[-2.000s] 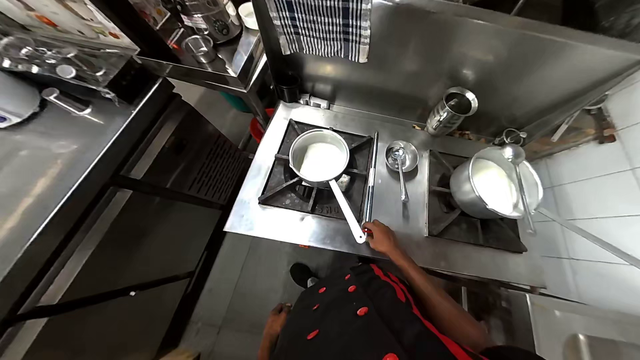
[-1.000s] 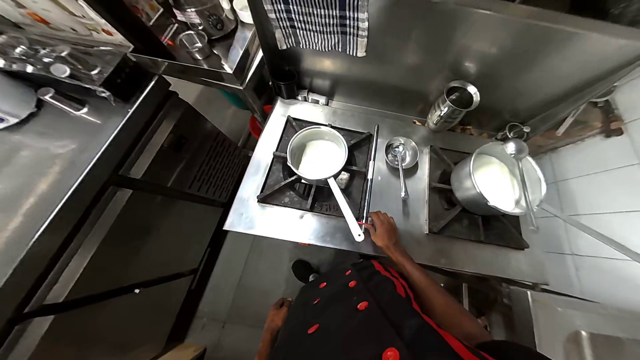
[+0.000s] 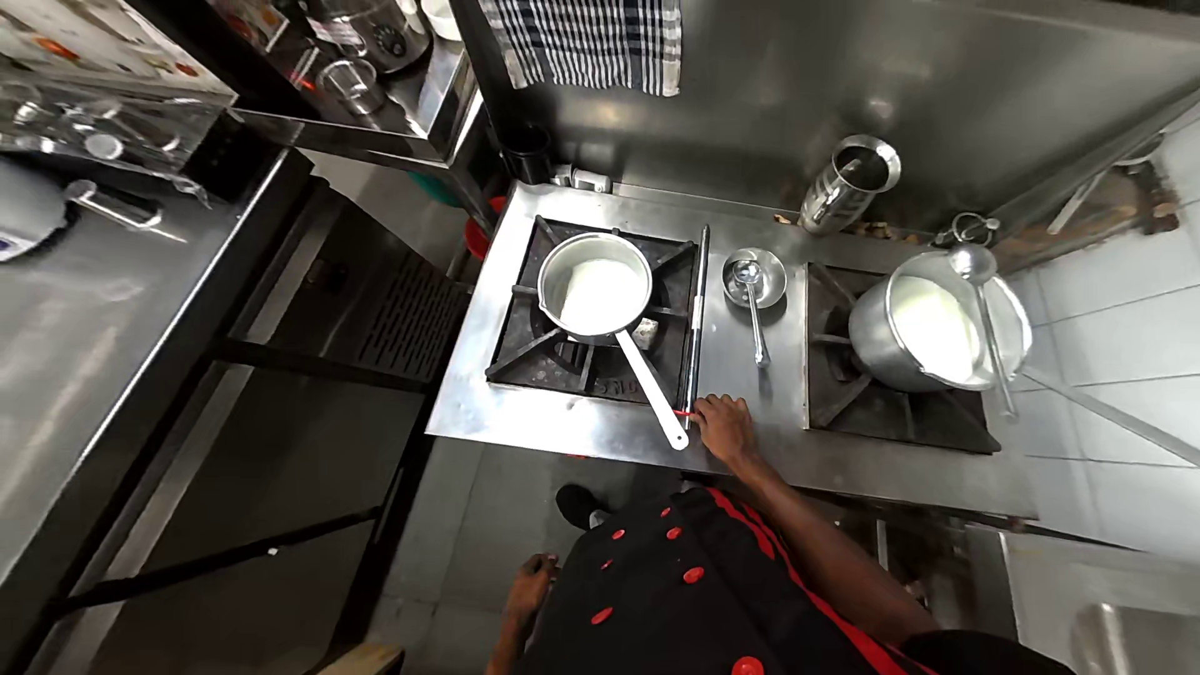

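A saucepan [image 3: 596, 284] with white liquid stands on the left burner grate, its white handle pointing toward me. My right hand [image 3: 725, 428] rests at the stove's front edge beside the handle's end, fingers bent over a thin red item [image 3: 684, 413]; the grip is partly hidden. Just above that hand lies a long metal rod [image 3: 697, 323]. A small steel bowl [image 3: 767, 281] holds a ladle [image 3: 756, 323]. On the right burner stands a large pot [image 3: 872, 328] of white liquid, with a long ladle [image 3: 989, 323] across its rim. My left hand [image 3: 534, 583] hangs low by my apron, fingers curled.
A steel tumbler [image 3: 848, 185] stands at the stove's back, near a checked cloth [image 3: 600, 42] hanging on the metal backsplash. A steel counter [image 3: 141, 309] runs along the left. A blender base [image 3: 375, 37] and a glass jug [image 3: 352, 86] stand on a shelf at the upper left.
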